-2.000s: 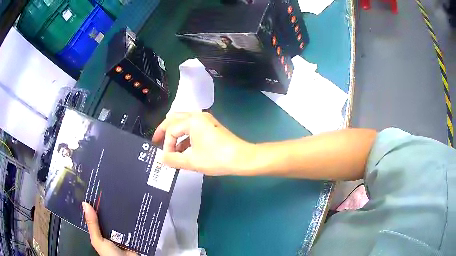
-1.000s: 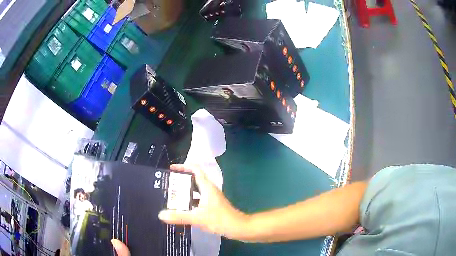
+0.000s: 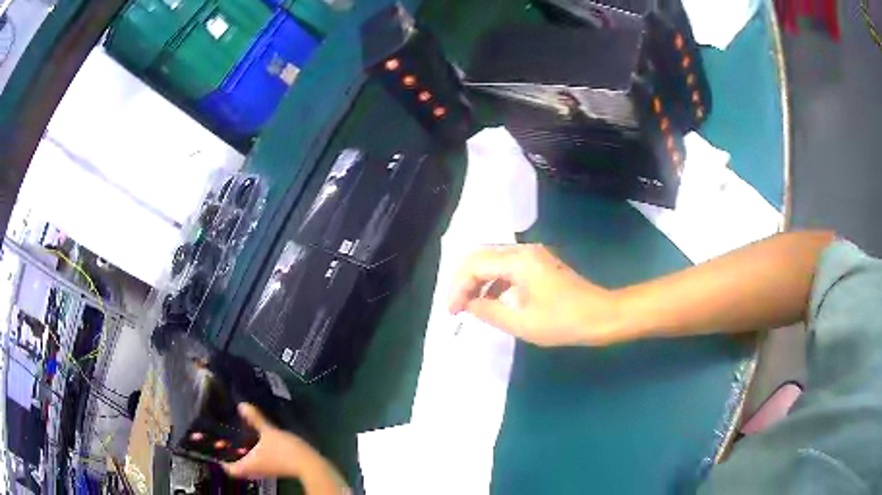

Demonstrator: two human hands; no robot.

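My left hand point(image 3: 282, 456) is at the lower left, its fingers on a black retail box point(image 3: 205, 406) that is tilted, with orange round icons on its narrow side. My right hand point(image 3: 542, 295) is over a long white label sheet point(image 3: 464, 372), with thumb and fingertips close together at the sheet. A small dark mark shows on the sheet below the fingertips. Whether the fingertips hold a label is too unclear to tell. Two black boxes point(image 3: 295, 309) lie side by side between the hands, broad faces up.
Stacked black boxes point(image 3: 580, 126) stand at the far side, with another upright box point(image 3: 416, 77) left of them. Loose white paper point(image 3: 720, 208) lies near the green bench's right edge point(image 3: 785, 145). Clear plastic-wrapped dark items point(image 3: 218, 237) lie at the left. Green and blue totes point(image 3: 261, 77) stand behind.
My left hand has moved the held box to the lower left and turned it, so its narrow side shows. My right hand has left the box and is over the white sheet. The view has shifted.
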